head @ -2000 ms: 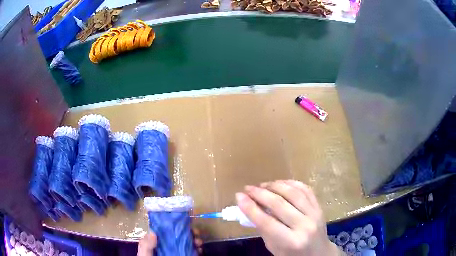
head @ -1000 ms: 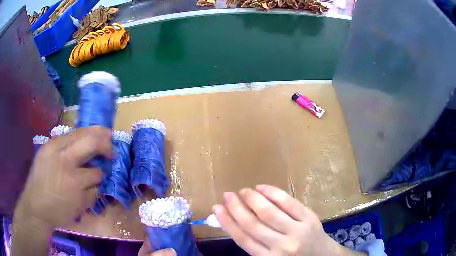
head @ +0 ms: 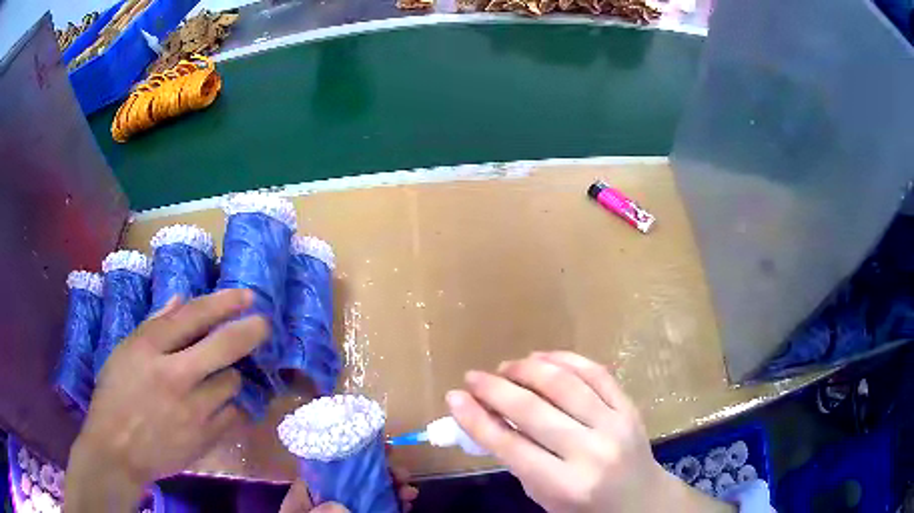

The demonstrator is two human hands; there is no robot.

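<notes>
My left hand [head: 303, 499], mostly cut off by the bottom edge, holds a blue fabric tube [head: 346, 481] with its white beaded trim [head: 331, 426] upward. My right hand [head: 561, 431] holds a white squeeze bottle [head: 456, 435]. Its blue tip [head: 409, 439] points left, at or very close to the tube just below the trim; contact is unclear. Several more blue tubes [head: 122, 301] stand in a row at the left, trim up. Another person's hand [head: 165, 391] reaches in from the lower left and holds a taller tube [head: 256, 245] in that row.
A pink lighter [head: 621, 207] lies on the tan bench [head: 481, 261]. Grey [head: 792, 190] and reddish [head: 60, 200] partitions stand at the sides. An orange-yellow bundle [head: 170, 98] and brown pieces [head: 561, 8] lie by the green belt [head: 421, 100]. Crates [head: 757, 446] of tubes sit below.
The other person's hand has come in, lifted a tube and brought it rightward into the row. My held tube now tilts its trim toward me. The orange-yellow bundle moved left; the belt tube left view.
</notes>
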